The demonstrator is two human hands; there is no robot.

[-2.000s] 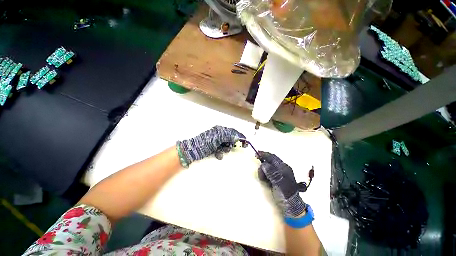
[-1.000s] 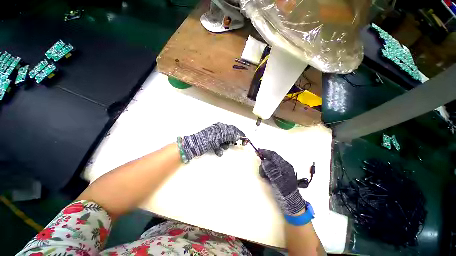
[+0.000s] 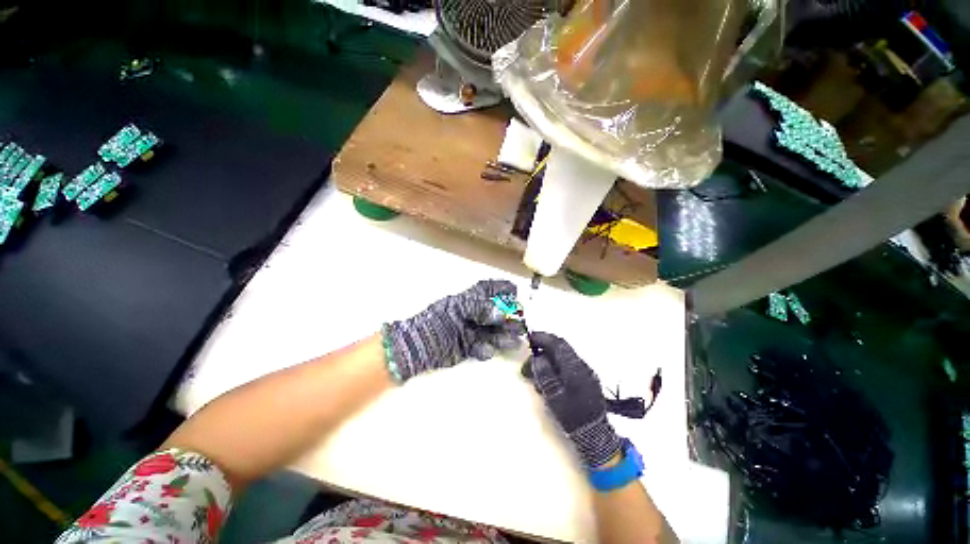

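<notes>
My left hand (image 3: 452,332), in a grey-black knitted glove, holds a small green circuit board (image 3: 506,306) between its fingertips. My right hand (image 3: 569,388), in the same kind of glove with a blue band at the wrist, holds a black power cable (image 3: 635,405). The cable's thin end reaches the board's edge; whether it is joined is too small to tell. Its plug end lies on the white board to the right of my right hand. The white tapering machine arm (image 3: 567,209) points down just above the circuit board, its dark tip not visibly touching it.
The wooden base (image 3: 425,159) stands behind on green feet, with a fan (image 3: 491,27) and a yellow item (image 3: 630,234). Green boards (image 3: 98,181) lie on the black mat at left. A black cable pile (image 3: 814,436) lies at right, beside a grey post (image 3: 830,228).
My left hand has turned, so the green face of the circuit board now shows. My right hand has shifted slightly left and down with the cable. The camera view has tilted slightly.
</notes>
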